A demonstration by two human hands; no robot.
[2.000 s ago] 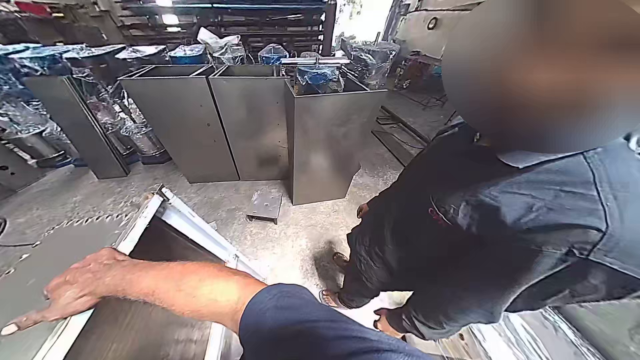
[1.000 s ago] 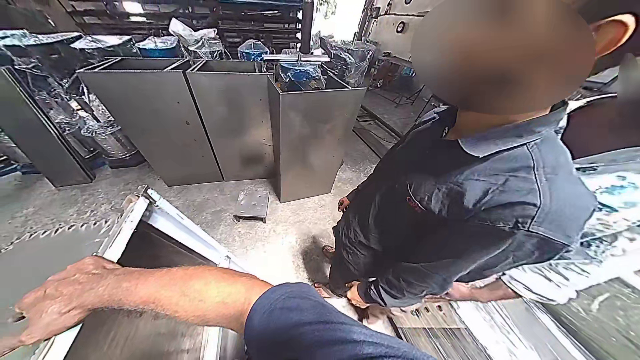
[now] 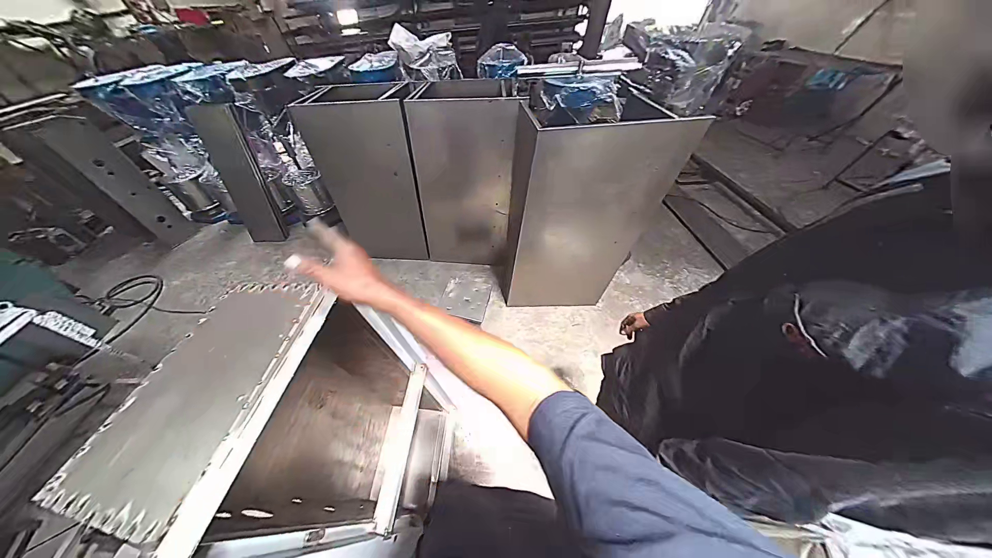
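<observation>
My right hand reaches away to the left, blurred, with its fingers apart and nothing in it. It is over or beside the far corner of a white-edged metal frame; whether it touches the corner cannot be told. A flat grey sheet panel with ragged edges adjoins the frame's left side. Inside the frame is a dark brownish metal surface, with a light metal bar near its right side. My left hand is out of view.
Tall grey sheet-metal boxes stand beyond the frame, before plastic-wrapped blue-topped units. A person in dark clothes is close on the right, one hand hanging. A small metal plate and a black cable lie on the floor.
My right hand has moved from the panel and frame's near left side toward the frame's far corner. The view has swung left, and the person beside me now fills the right edge.
</observation>
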